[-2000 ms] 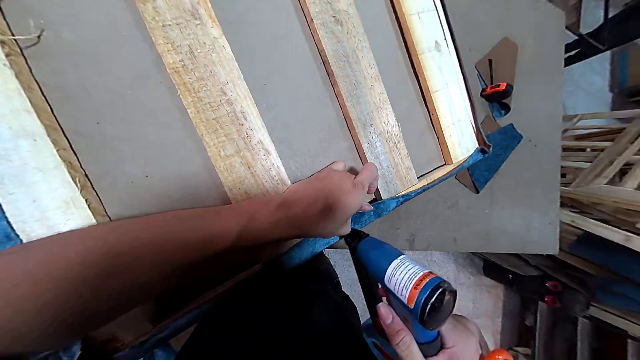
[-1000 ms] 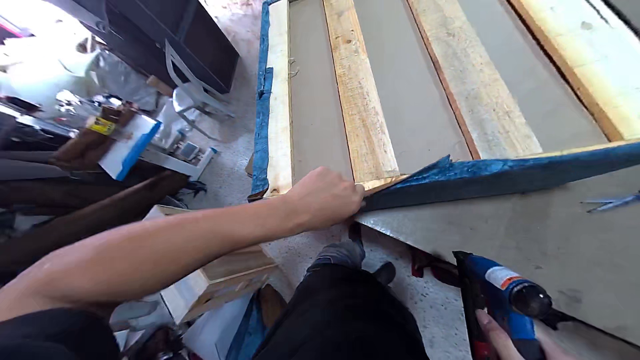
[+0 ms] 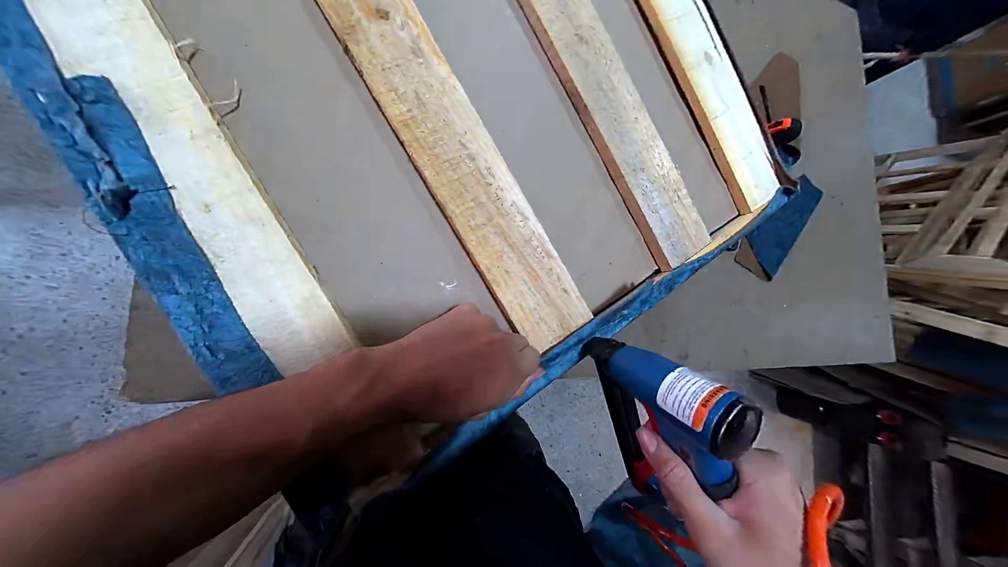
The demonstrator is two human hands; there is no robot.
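My left hand (image 3: 472, 366) grips the blue fabric (image 3: 630, 309) where it folds over the near edge of a wooden frame, beside the end of a wooden slat (image 3: 465, 169). In my right hand (image 3: 728, 500) is a blue pneumatic staple gun (image 3: 661, 386), its black nose against the fabric edge just right of that slat's end. An orange coiled air hose (image 3: 821, 520) shows beside my right wrist. More slats cross the frame over a grey-brown backing. Along the frame's left side, blue fabric (image 3: 177, 268) lies beside a pale wooden rail (image 3: 205, 189).
A grey board (image 3: 835, 315) lies under the frame. On it, past the far corner, are a black and orange tool (image 3: 783, 130) and a brown offcut (image 3: 780, 79). Wooden frames (image 3: 945, 213) are stacked at the right. Speckled floor (image 3: 63, 315) shows at the left.
The staple gun has moved from away from the frame onto its fabric edge. My left hand stays on the edge. The view has swung strongly to the right.
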